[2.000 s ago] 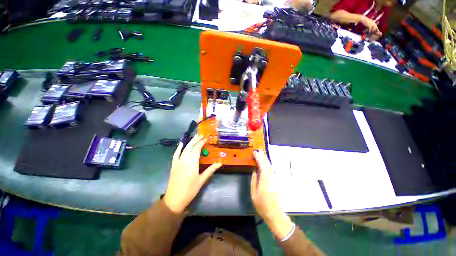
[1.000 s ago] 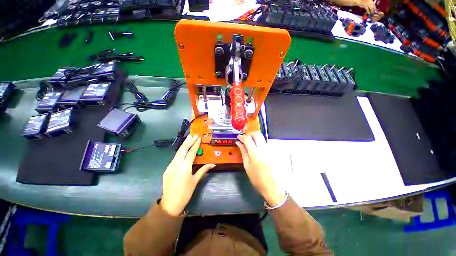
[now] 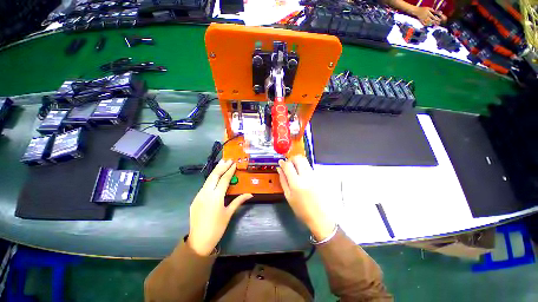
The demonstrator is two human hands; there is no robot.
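The orange test fixture (image 3: 318, 65) stands upright on the bench in front of me. Its red toggle clamp handle (image 3: 281, 127) points down over the clear pressing block (image 3: 257, 140). A dark display with faint red digits (image 3: 263, 167) shows at the front of the block. My left hand (image 3: 211, 207) rests at the base's left front corner, fingertips beside the green push button (image 3: 234, 180). My right hand (image 3: 305, 193) rests on the base's right front, fingertips near the display. Neither hand holds a loose thing. An electronic unit (image 3: 116, 186) with a lead lies left of the fixture.
More units (image 3: 65, 144) lie on the left foam mat (image 3: 53, 189). A row of units (image 3: 371, 94) stands behind the right mat (image 3: 371, 138). A pen (image 3: 385, 220) lies on white paper (image 3: 413, 200). Loose cables (image 3: 177, 121) lie left of the fixture. A person's hand (image 3: 427, 15) shows across the bench.
Since two seconds ago the fixture appears squarer and further left in view. My right hand has moved from the base's right corner to near the display. Almost nothing differs from one second ago.
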